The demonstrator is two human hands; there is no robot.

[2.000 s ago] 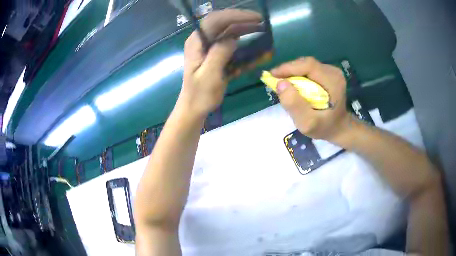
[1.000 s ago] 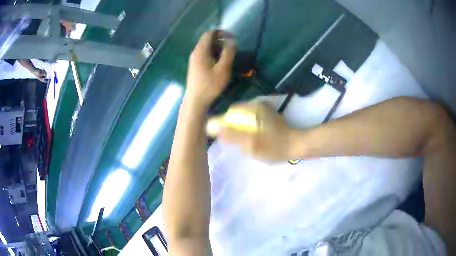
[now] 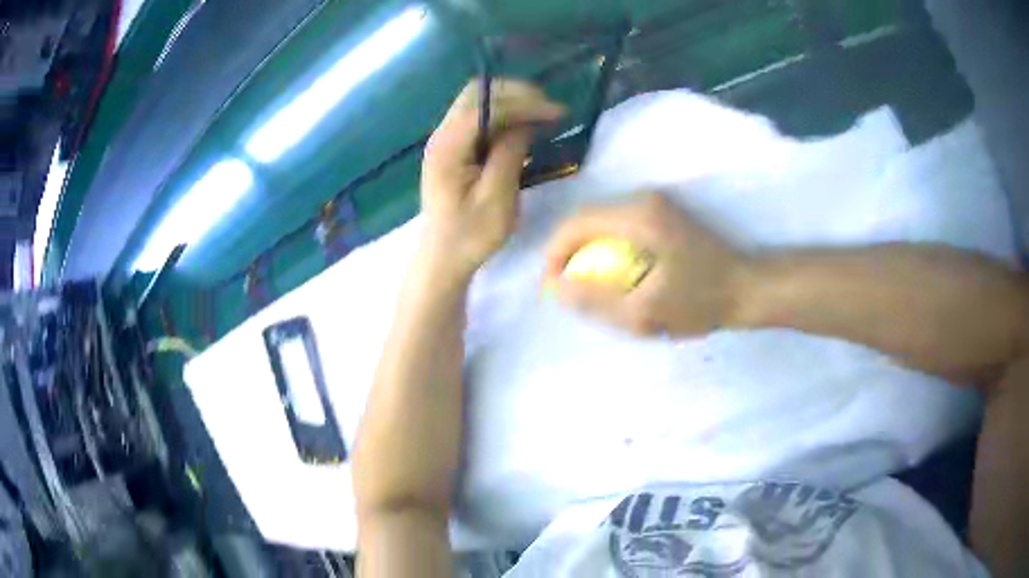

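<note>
My left hand point(image 3: 480, 169) is closed on a black phone middle frame point(image 3: 555, 159) and holds it raised at the top centre. The frame's long sides point up and its solid end, with an orange-gold edge, is lowest. My right hand point(image 3: 660, 265) is blurred and closed on a yellow-handled tool point(image 3: 607, 264), below and to the right of the frame, apart from it. The tool's tip cannot be made out. Another black phone frame point(image 3: 302, 390) lies on the white cloth point(image 3: 677, 395) to the left of my left forearm.
The green conveyor point(image 3: 372, 147) runs behind the cloth with bright lamp reflections and several dark frames along its near edge. Blurred metal equipment point(image 3: 102, 418) stands at the left. A grey panel point(image 3: 993, 68) is at the upper right. My printed light shirt point(image 3: 745, 531) shows at the bottom.
My right hand has moved right with the tool, away from my left forearm. My left hand still holds the raised frame. The view has shifted, and the frame lying at the left shows more fully.
</note>
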